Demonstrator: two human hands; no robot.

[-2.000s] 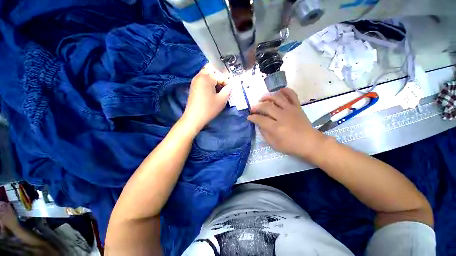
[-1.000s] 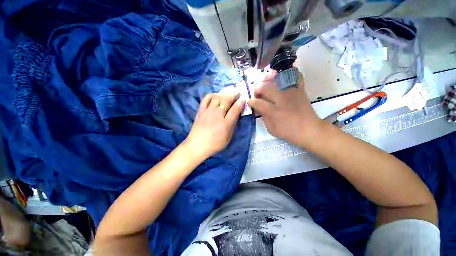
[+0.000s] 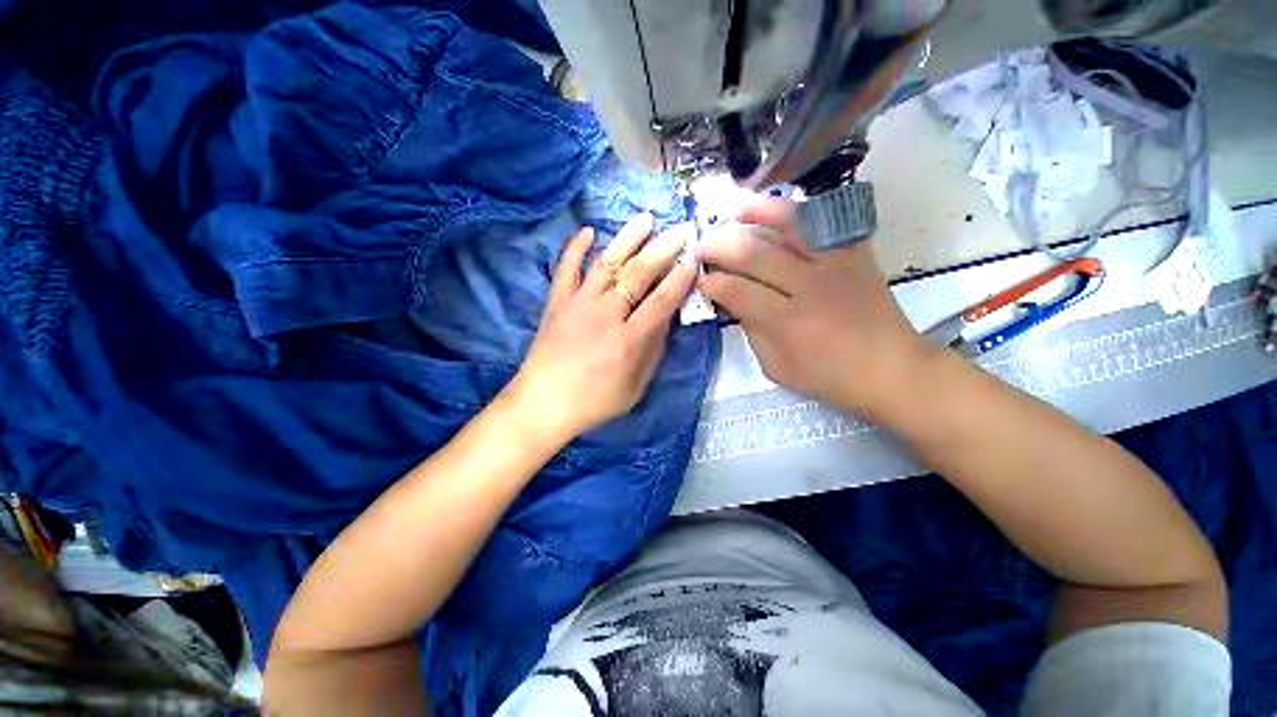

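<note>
A blue denim garment (image 3: 350, 266) lies heaped left of the needle, its edge under the presser foot area (image 3: 689, 182) of the white sewing machine (image 3: 602, 70). A small white label (image 3: 698, 305) shows between my hands at the garment's edge. My left hand (image 3: 602, 329) lies palm down on the denim, fingers partly spread, fingertips beside the label. My right hand (image 3: 798, 301) is bent just right of the label, its fingertips close to my left fingertips. Glare and the fingers hide what the right fingertips hold. The needle point cannot be made out.
A grey knurled knob (image 3: 838, 214) stands above my right hand. Snips with red-orange and blue handles (image 3: 1029, 301) lie right of it. White label pieces (image 3: 1036, 140) and pale strips lie farther back. Printed ruler markings (image 3: 1092, 350) run along the table front. Dark denim (image 3: 896, 560) hangs below.
My left hand has moved from beside the needle down onto the denim and opened flatter. My right hand has shifted slightly up and right. The view has shifted, moving the machine rightward in frame.
</note>
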